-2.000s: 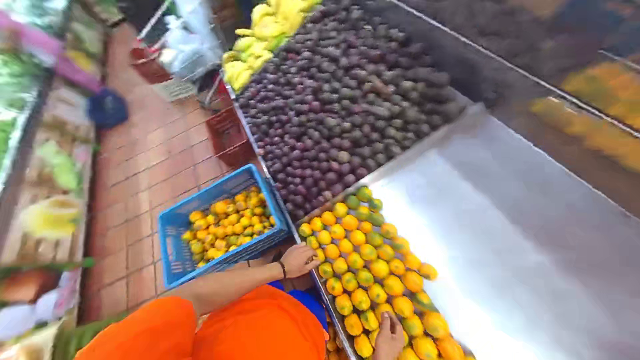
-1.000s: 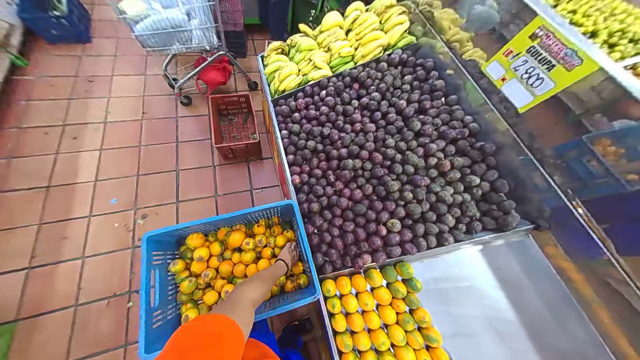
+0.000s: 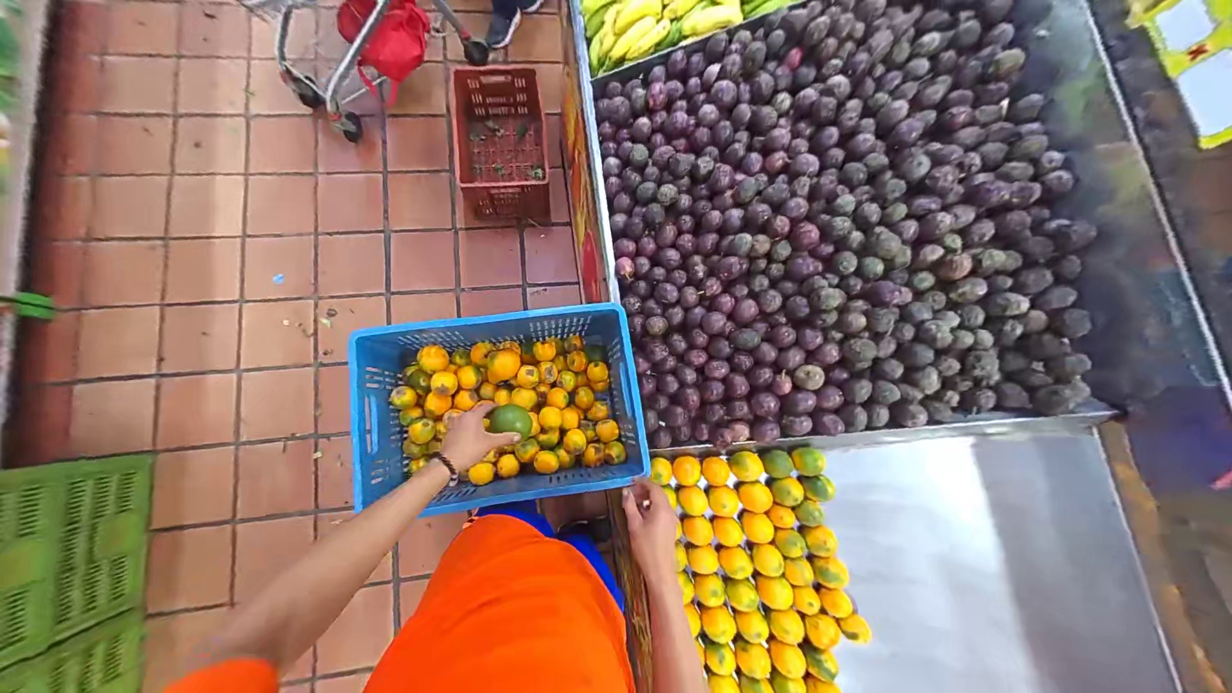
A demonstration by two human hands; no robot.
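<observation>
My left hand (image 3: 472, 438) reaches into a blue plastic crate (image 3: 366, 423) of small orange-yellow fruit (image 3: 525, 397). Its fingers are at a larger green fruit (image 3: 510, 420); whether they grip it I cannot tell. A dark bracelet is on that wrist. My right hand (image 3: 652, 510) is beside the crate's near right corner, at the left edge of the metal display, with its fingers curled and no fruit visible in them. Just right of it, orange and green fruit (image 3: 756, 529) lie in rows on the metal surface (image 3: 962, 539).
Dark purple fruit (image 3: 818, 231) fill the adjoining bin, with yellow bananas (image 3: 654, 24) beyond. A red-brown crate (image 3: 500, 144) and a wheeled cart (image 3: 332, 87) with a red bag (image 3: 390, 38) stand on the tiled floor. Green crates (image 3: 72, 549) are at lower left. A person's shoe (image 3: 502, 24) shows at top.
A hand was at the fruit rows two seconds ago; my left hand is now in the blue crate by the green fruit. My right hand has come away from the rows to the display's edge.
</observation>
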